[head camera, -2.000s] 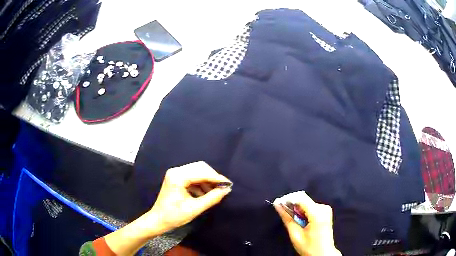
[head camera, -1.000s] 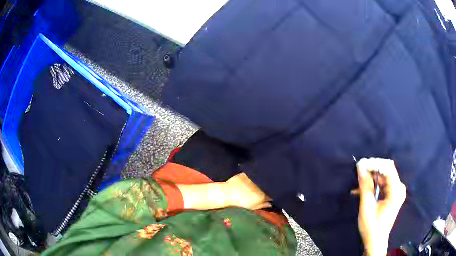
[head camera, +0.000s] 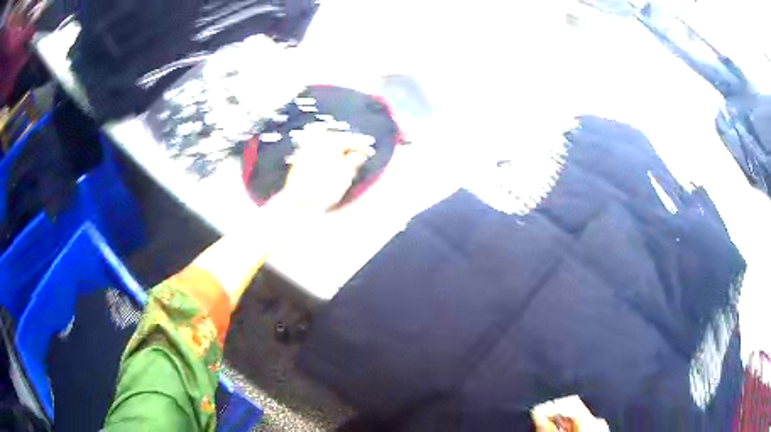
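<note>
The dark navy quilted vest (head camera: 507, 295) lies over the table and its front edge, with pale checked cloth at its armholes. My left hand (head camera: 317, 173) is over the black mat with red edging (head camera: 270, 173), among small white buttons (head camera: 306, 105). The hand is overexposed and blurred, so whether its fingers hold a button cannot be told. My right hand (head camera: 568, 415) is at the bottom edge over the vest, cut off by the frame. Its fingers are curled around a small dark reddish thing, mostly hidden.
A clear bag of buttons (head camera: 199, 114) lies left of the mat. A pale, washed-out phone (head camera: 406, 94) is behind it. Blue crates (head camera: 118, 261) with dark cloth stand below at left. A red plaid piece (head camera: 755, 392) is at the right edge. Dark garments (head camera: 144, 51) lie at the back left.
My left hand has moved from the vest's near edge up to the button mat. My right hand has dropped towards the bottom edge of the picture. The view has swung back up to the table.
</note>
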